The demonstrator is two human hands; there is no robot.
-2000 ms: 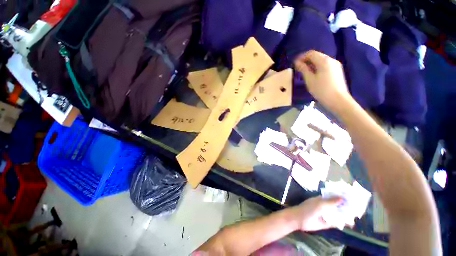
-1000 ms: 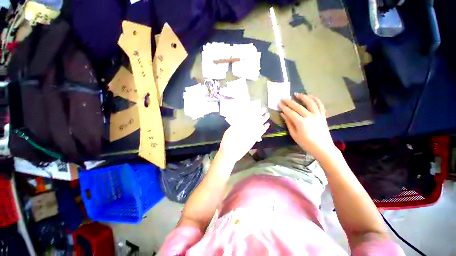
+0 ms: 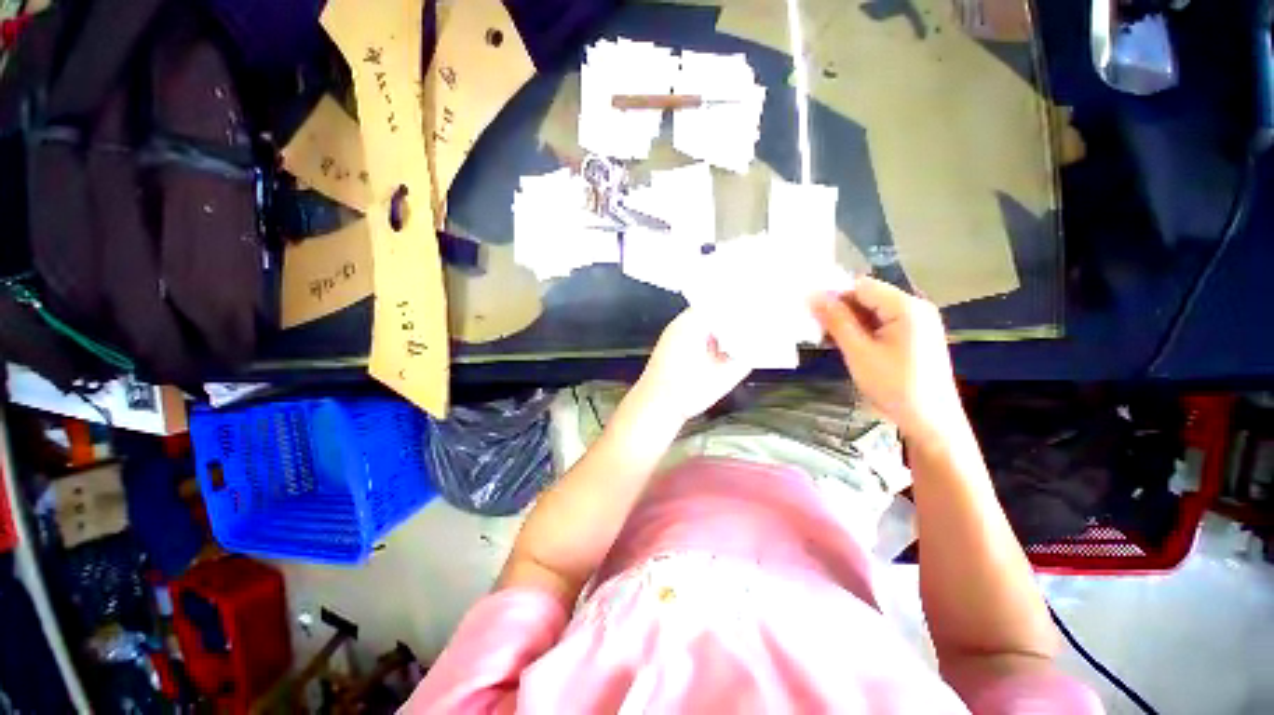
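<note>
My left hand (image 3: 699,356) holds a fanned bunch of white labels (image 3: 762,300) over the table's front edge. My right hand (image 3: 883,342) pinches the right side of the same bunch with thumb and fingertips. A separate white label (image 3: 802,217) lies just beyond the hands. Uneven white piles lie to the left of it. A silver clip (image 3: 605,189) rests on the nearer piles (image 3: 552,224). A thin brown bar (image 3: 657,102) lies across the two farther piles (image 3: 622,133). Print on the labels cannot be read.
Crossed tan card templates (image 3: 405,266) lie on the table's left, beside dark maroon garments (image 3: 133,182). A white strip (image 3: 799,98) runs away from me. Below are a blue crate (image 3: 315,475), black bag (image 3: 489,454) and red crate (image 3: 1202,489).
The view has shifted slightly. My right hand has come off the separate label on the table and closed on the edge of the bunch in my left hand.
</note>
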